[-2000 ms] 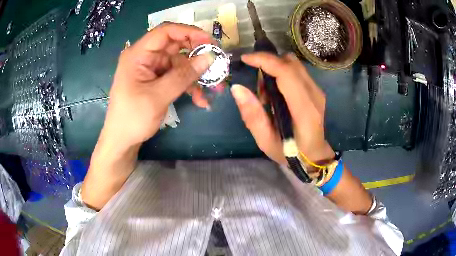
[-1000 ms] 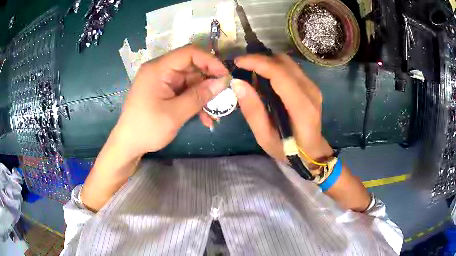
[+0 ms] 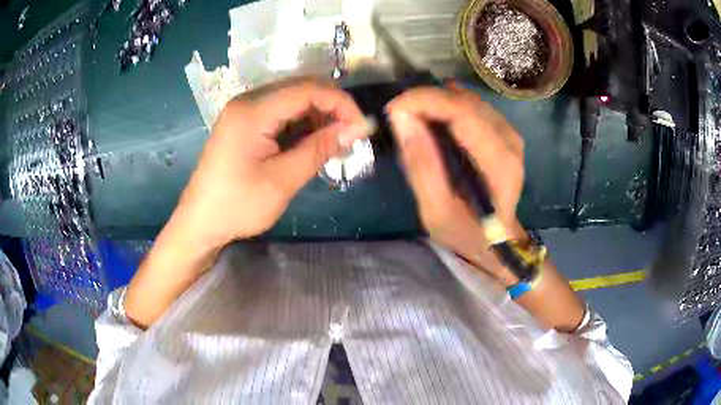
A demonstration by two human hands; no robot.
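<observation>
My left hand (image 3: 261, 162) holds the silver-white round part (image 3: 348, 164) between thumb and fingertips, low in front of the taped strip. My right hand (image 3: 462, 154) holds the black soldering iron (image 3: 468, 178), its pale tape band near the wrist and its blurred tip pointing up over the strip. The right fingertips are just right of the left ones, with a small gap. A small dark component (image 3: 340, 47) lies upright on the pale taped strip (image 3: 265, 39). Any lead wires at the round part are too blurred to tell.
The round holder (image 3: 560, 47) with silvery crumpled mass stands right of the strip. A black unit (image 3: 617, 71) with a red light and cable is at the far right. Glittering components (image 3: 145, 32) lie upper left. Clear parts trays (image 3: 55, 170) line both sides.
The round part was first held higher, facing up, then lowered. Since a second ago my right hand has drawn back right from the left fingertips, the iron tilting with it.
</observation>
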